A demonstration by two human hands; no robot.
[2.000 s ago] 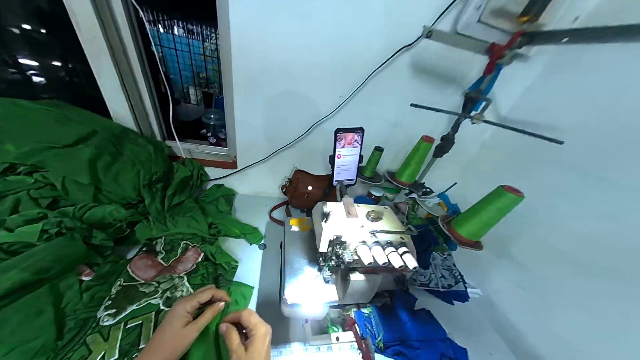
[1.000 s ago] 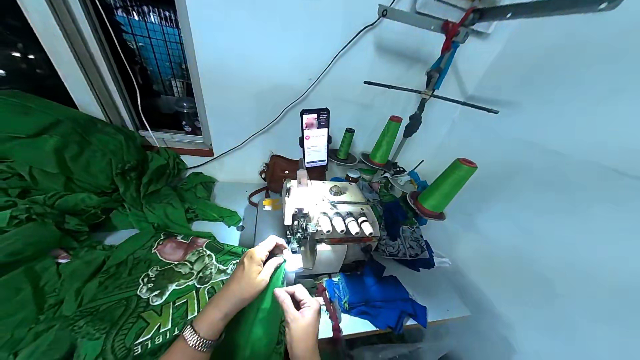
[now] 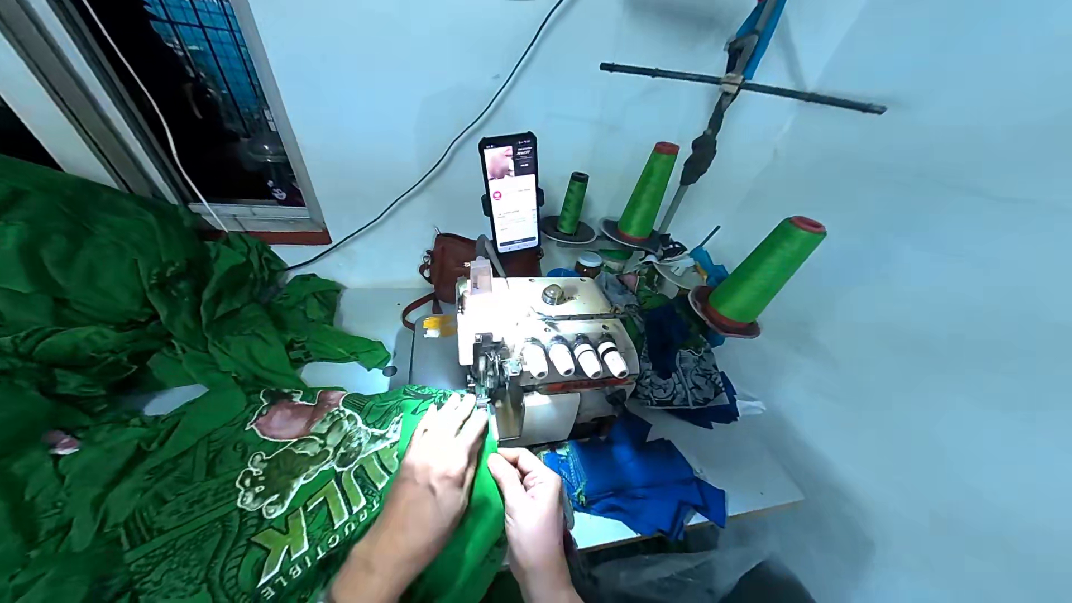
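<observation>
A green printed garment (image 3: 327, 494) lies across the left of the table, its right edge at the needle area of a white overlock sewing machine (image 3: 536, 335). Flat on the fabric just before the presser foot rests my left hand (image 3: 440, 456), fingers together and pointing at the machine. Nearer to me, my right hand (image 3: 528, 494) pinches the garment's edge between thumb and fingers. The needle itself is hidden by glare and fingertips.
Green fabric (image 3: 167, 318) is heaped at the left. Blue cloth pieces (image 3: 636, 477) lie right of the machine. Behind stand a phone (image 3: 511, 193) in a holder, a brown leather bag (image 3: 452, 260), and thread cones (image 3: 766, 272). A cable (image 3: 444, 159) runs along the wall.
Both hands have brought the green fabric edge rightward to the machine's front. My left hand, bent over the cloth a second ago, now lies flatter on it. The view has shifted.
</observation>
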